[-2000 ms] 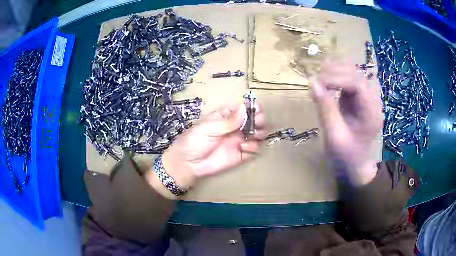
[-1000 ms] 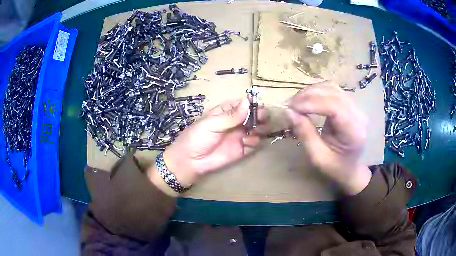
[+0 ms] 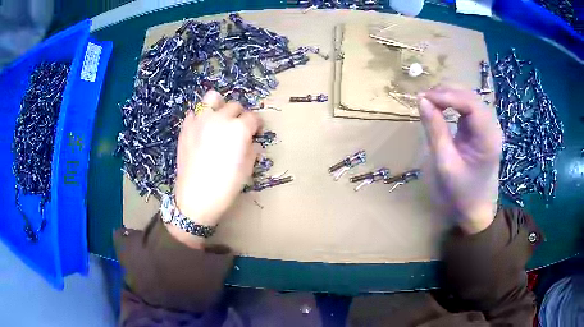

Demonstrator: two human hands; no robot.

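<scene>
My left hand (image 3: 218,159) is back-up over the large heap of small dark assemblies (image 3: 173,83); its fingertips are among the parts and I cannot tell whether it grips one. My right hand (image 3: 464,144) is over the lower right of the stained cardboard pad (image 3: 365,73), thumb and forefinger pinched on the thin pale stick (image 3: 406,96), which points left. A white dab or small round cap (image 3: 415,69) is on the pad. Three assemblies (image 3: 378,175) lie in a row at the centre of the cardboard sheet (image 3: 307,223). One more (image 3: 308,98) lies between heap and pad.
A blue bin (image 3: 77,159) full of similar parts stands at left. Another pile of parts (image 3: 528,128) lies on the green bench top at right. Pale spare sticks (image 3: 397,42) lie on the pad. Another blue bin (image 3: 522,19) is at the upper right.
My left hand has left the centre and moved left onto the heap. The assembly it held is no longer in view there; a third one lies in the centre row. My right hand has moved right, with the stick.
</scene>
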